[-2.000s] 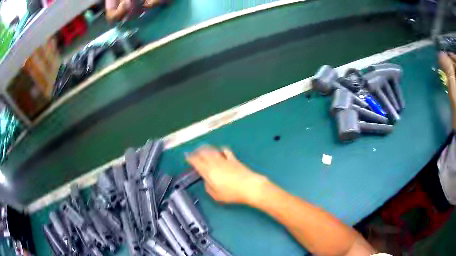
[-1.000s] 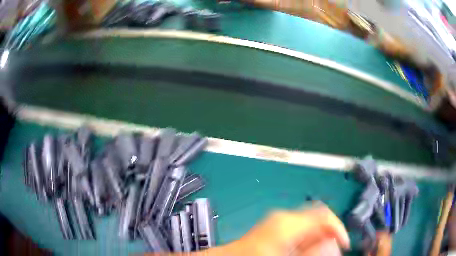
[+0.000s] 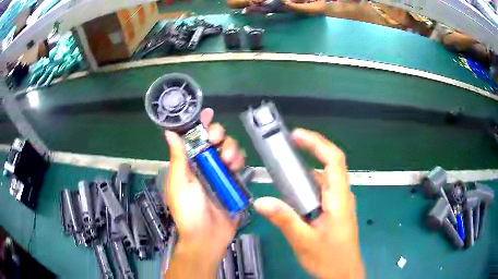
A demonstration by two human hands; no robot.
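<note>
My left hand [image 3: 199, 201] holds an open handheld fan unit upright, tilted to the left. Its round head with the spoked grille [image 3: 174, 101] is at the top, a green circuit board [image 3: 196, 139] sits below it, and a blue battery [image 3: 223, 181] lies in the open handle. My right hand [image 3: 322, 218] holds a loose grey handle cover [image 3: 285, 163] by its lower part, outer face towards me, beside the fan unit and apart from it.
Loose handle covers [image 3: 112, 207] are piled at left. A group of fan units [image 3: 437, 212], one showing a blue battery, lies at right. A black device [image 3: 26, 171] is at far left. The conveyor belt [image 3: 382, 131] runs behind. Co-workers' hands and a carton [image 3: 112, 38] are beyond.
The view has swung and levelled. Earlier one hand reached by the cover pile, then moved towards the right-hand group. Now both hands are raised in front, holding a fan unit and a cover.
</note>
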